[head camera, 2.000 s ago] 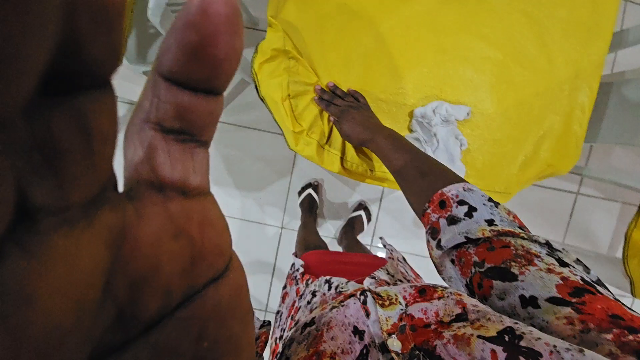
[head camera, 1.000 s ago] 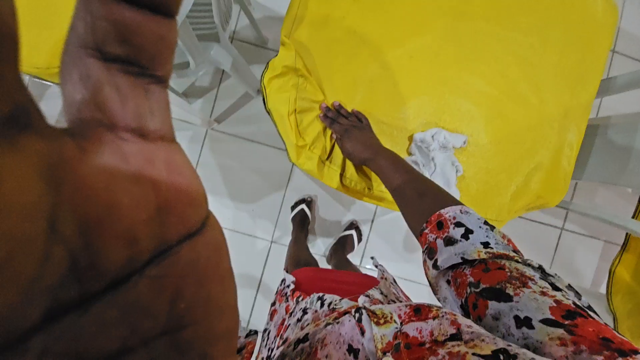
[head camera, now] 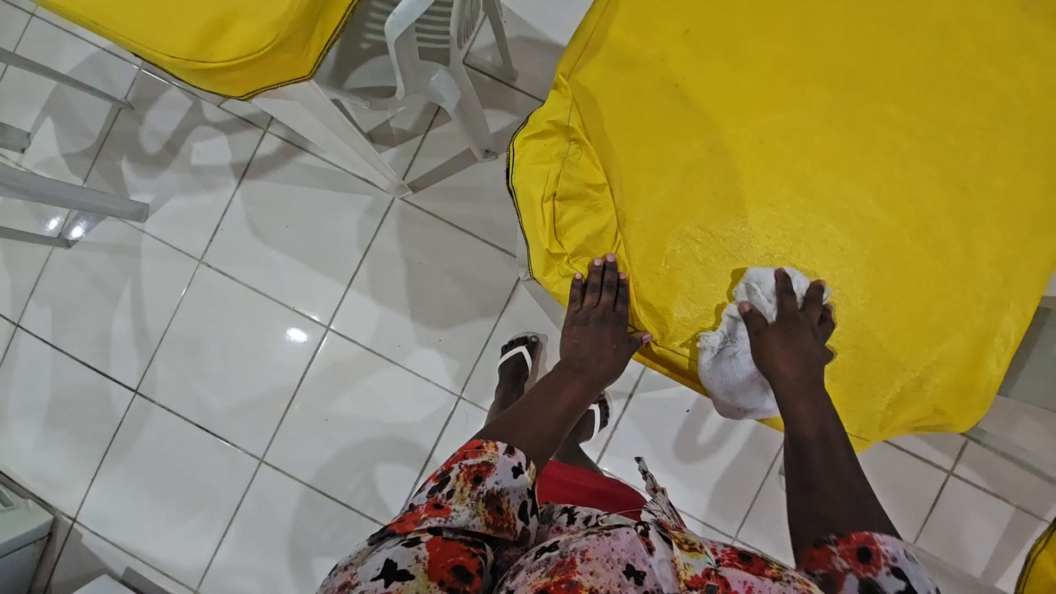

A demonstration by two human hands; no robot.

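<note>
A yellow fabric cover (head camera: 825,148) lies over a table, wet and shiny near its front edge. My left hand (head camera: 601,326) rests palm down on the gathered left front edge of the cover, holding nothing, thumb out to the side. To its right, my right hand (head camera: 790,334) bears down on a crumpled white cloth (head camera: 734,371), its fingers curled over the cloth's upper right part. The lower end of the cloth reaches the cover's front edge.
Another yellow-covered table (head camera: 247,41) stands at the upper left, beside a white plastic chair (head camera: 445,82). White floor tiles (head camera: 231,363) spread below. My feet in sandals (head camera: 516,355) are beneath the table's near edge. A pale boxy object (head camera: 21,528) sits at the lower left.
My left hand has moved from close to the camera down onto the cover's edge. My right hand has gone from that gathered edge rightward onto the white cloth. The view has shifted.
</note>
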